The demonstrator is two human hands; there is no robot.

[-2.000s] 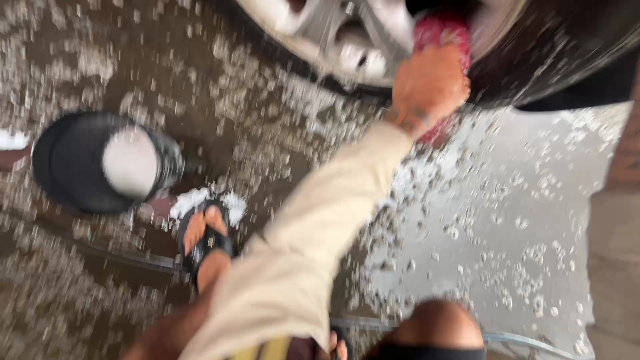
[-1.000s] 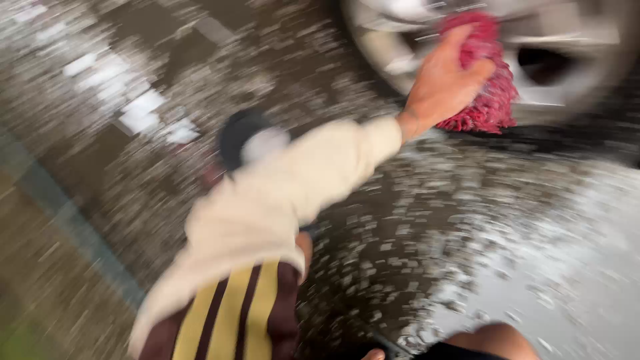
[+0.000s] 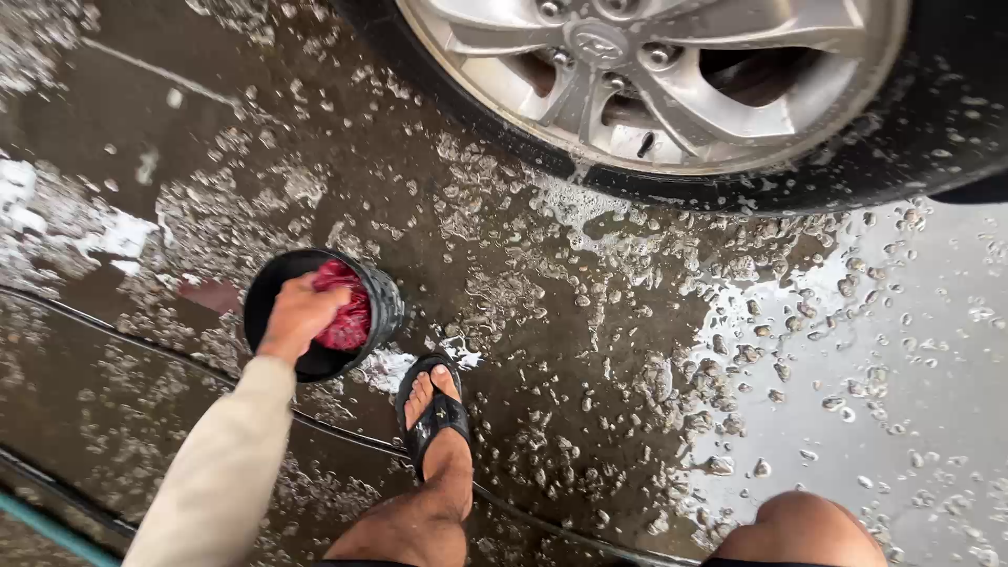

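My left hand (image 3: 303,313), in a cream sleeve, reaches down from the lower left into a black bucket (image 3: 386,307). Its fingers grip a red, shaggy wash mitt or cloth (image 3: 346,319) at the bucket's mouth; the bucket's contents are mostly hidden. Up and to the right stands a car wheel with a silver alloy rim (image 3: 583,87) and a black tire (image 3: 504,150), foam and drops on both. My right hand is out of view.
Foam patches lie on the wet brown floor (image 3: 543,370). A black hose (image 3: 354,435) runs past my sandaled left foot (image 3: 433,409); a teal hose (image 3: 51,526) crosses the lower left corner. My bare knee (image 3: 803,531) shows at the bottom right.
My left hand, with the red mitt in it, has moved from the wheel rim to the bucket on the left. The view has shifted in between.
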